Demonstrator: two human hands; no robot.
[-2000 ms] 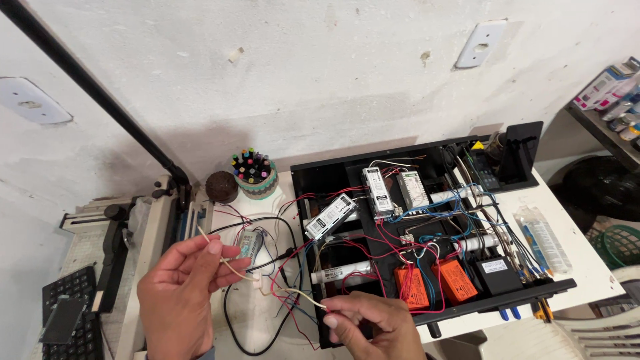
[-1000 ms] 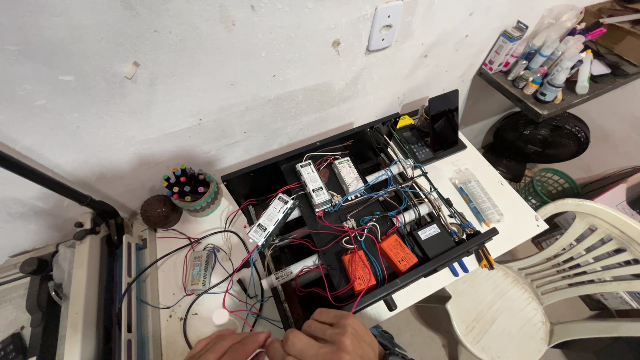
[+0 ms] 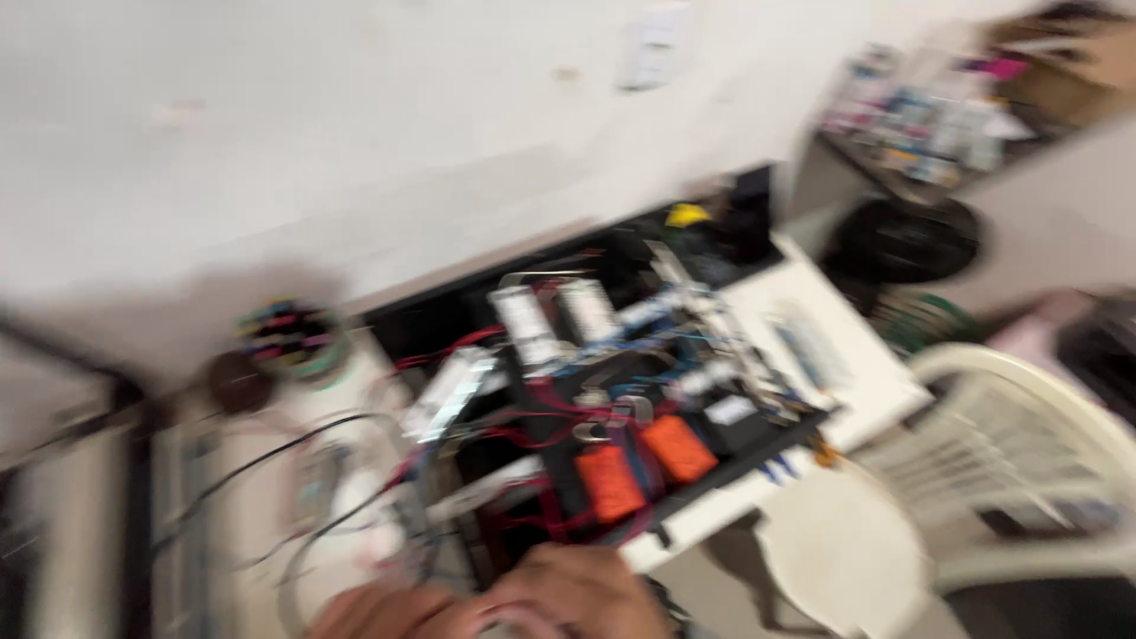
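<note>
The view is blurred. My left hand (image 3: 390,611) and my right hand (image 3: 581,590) are close together at the bottom edge, fingers bent. A pale curved strand or loop shows between them, but which hand grips it is unclear. Just beyond them lies a black open case (image 3: 674,524) full of red, blue and white wires. It holds white driver-like modules (image 3: 526,328), two orange boxes (image 3: 611,484) and a black box (image 3: 737,417). A small module (image 3: 315,484) lies on the white table left of the case, near a black cable (image 3: 257,457).
A cup of markers (image 3: 288,342) and a brown round object (image 3: 240,382) stand at the back left. A clear plastic pack (image 3: 808,351) lies right of the case. A white plastic chair (image 3: 1003,461) stands at the right, below a shelf (image 3: 887,169) of bottles.
My hands were apart two seconds ago, with thin wires between their fingers; they have come together at the bottom edge. The view has swung right.
</note>
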